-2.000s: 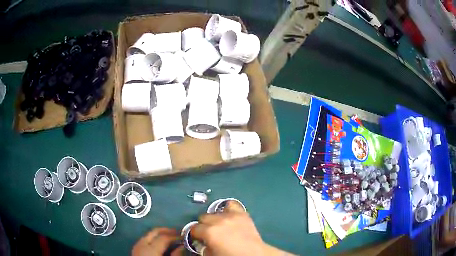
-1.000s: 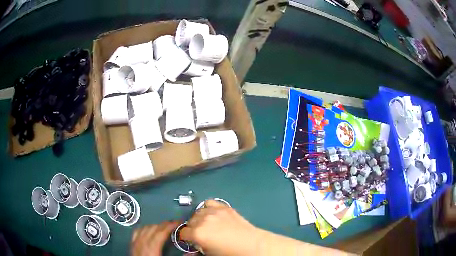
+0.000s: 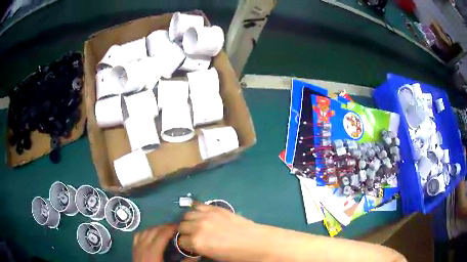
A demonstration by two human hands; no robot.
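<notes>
My right hand (image 3: 210,230) is closed over a white fan housing (image 3: 183,244) at the bottom centre, its fingers reaching into the open top. My left hand (image 3: 152,243) is against the left side of the same housing; its fingertips are partly hidden and blurred. Another white housing (image 3: 220,205) stands just behind my right hand. A loose small silver motor (image 3: 184,201) lies on the green bench above my hands. Several housings (image 3: 122,213) with motors in their centres stand at the left.
An open cardboard box (image 3: 169,174) of white housings is left of centre. Black parts (image 3: 43,102) lie on cardboard at far left. Motors (image 3: 363,166) with red leads lie on printed sheets (image 3: 381,128) at right, beside a blue bin (image 3: 409,194) of white parts. A brown carton (image 3: 404,238) is below.
The view has shifted, so the box and bench items sit further left in the picture. Both hands remain at the housing, and my right forearm now reaches in from further right.
</notes>
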